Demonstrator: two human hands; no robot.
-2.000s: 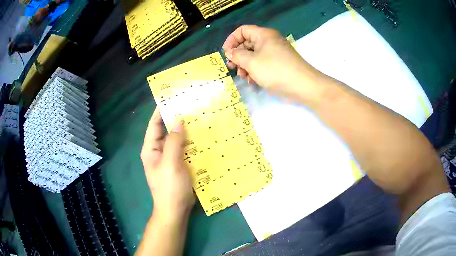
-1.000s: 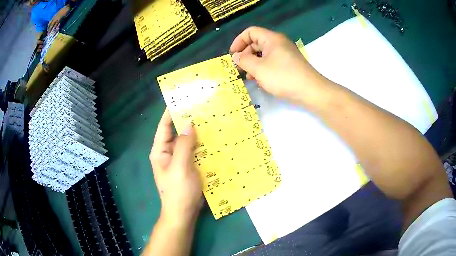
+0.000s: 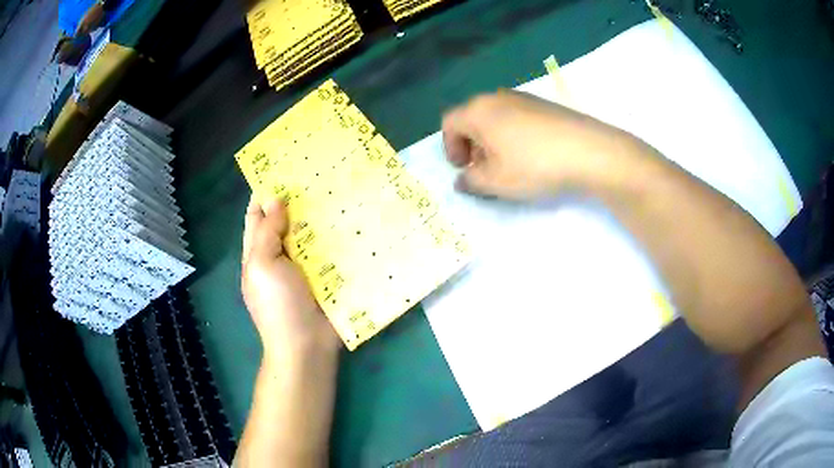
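Note:
A yellow PCB panel (image 3: 352,215) with dark print and small holes is held tilted above the bench, its notched long edge facing right. My left hand (image 3: 283,288) grips its left long edge near the middle. My right hand (image 3: 489,151) is to the right of the panel, apart from it, above the white work sheet (image 3: 567,292). Its fingers are curled and blurred; whether they pinch a small component cannot be seen.
Yellow panel stacks (image 3: 306,41) stand at the far side. A dense row of white-faced PCB panels (image 3: 119,224) stands at left, with black slotted racks (image 3: 174,384) in front. Loose components (image 3: 718,18) lie at far right. A person's arm (image 3: 91,18) shows at upper left.
My right hand has moved from the panel's top right corner down and right, away from it. The panel in my left hand has turned, its top end swinging left.

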